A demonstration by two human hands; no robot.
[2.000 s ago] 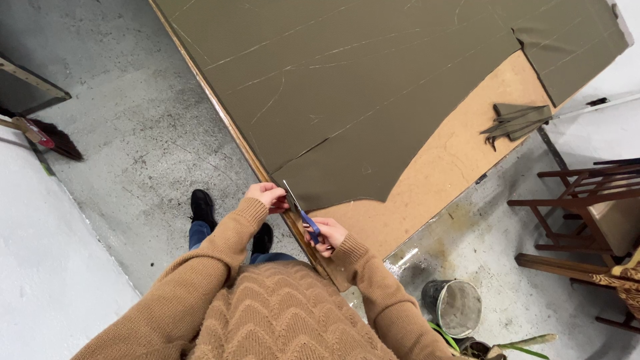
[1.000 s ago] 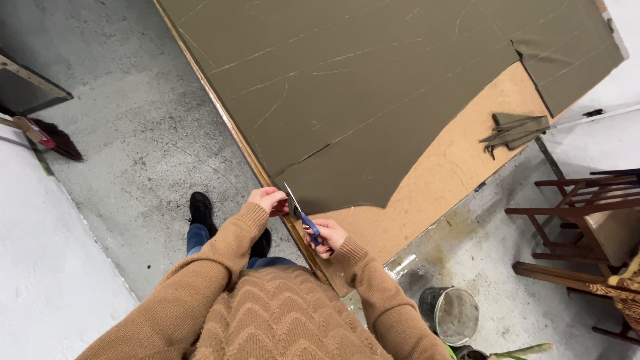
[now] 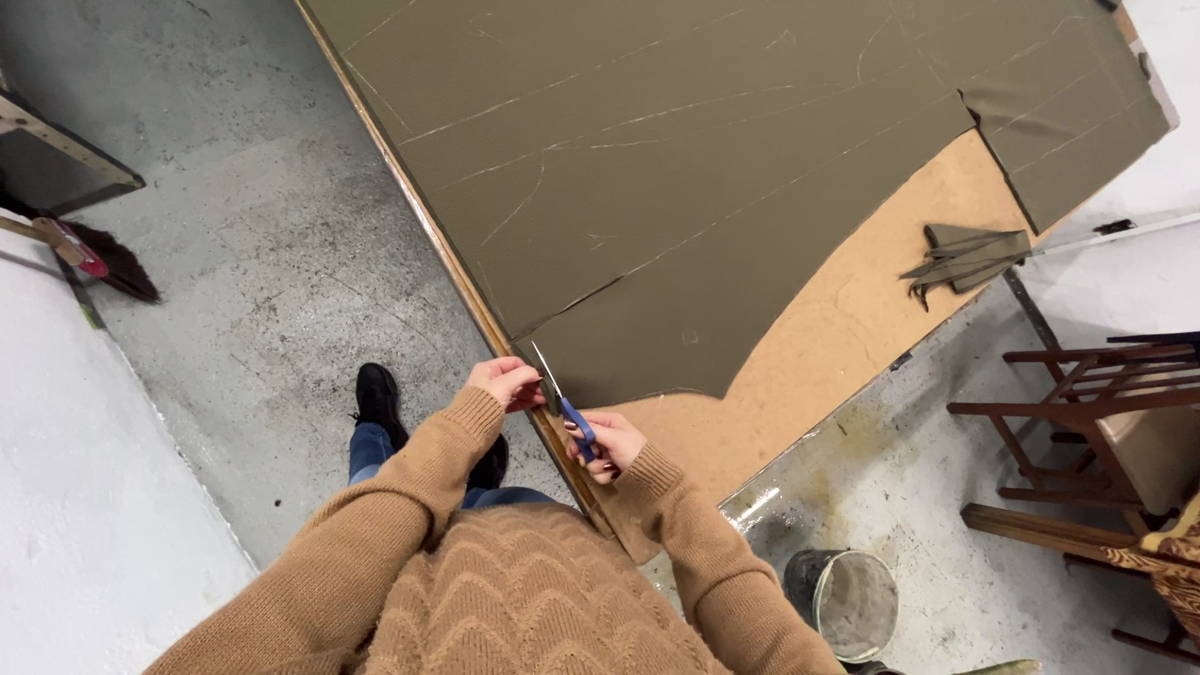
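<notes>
Olive-green fabric with chalk lines (image 3: 694, 197) lies over a wooden table. A cut runs in from its near-left edge. At the near corner, my right hand (image 3: 609, 445) holds blue-handled scissors (image 3: 578, 429), their blades pointing up and left along the fabric's edge. Just left of the blades, my left hand (image 3: 509, 382) pinches a small dark piece of fabric at the table edge. How far the blades are apart is hard to tell. A bundle of fabric strips (image 3: 970, 258) rests on the bare tabletop (image 3: 844, 319) at the right.
The wooden table edge (image 3: 441, 246) runs diagonally beside my left hand. A bucket (image 3: 855, 605) stands on the floor at the lower right, with wooden chairs (image 3: 1059, 410) beyond it. A broom (image 3: 108, 261) is at the far left.
</notes>
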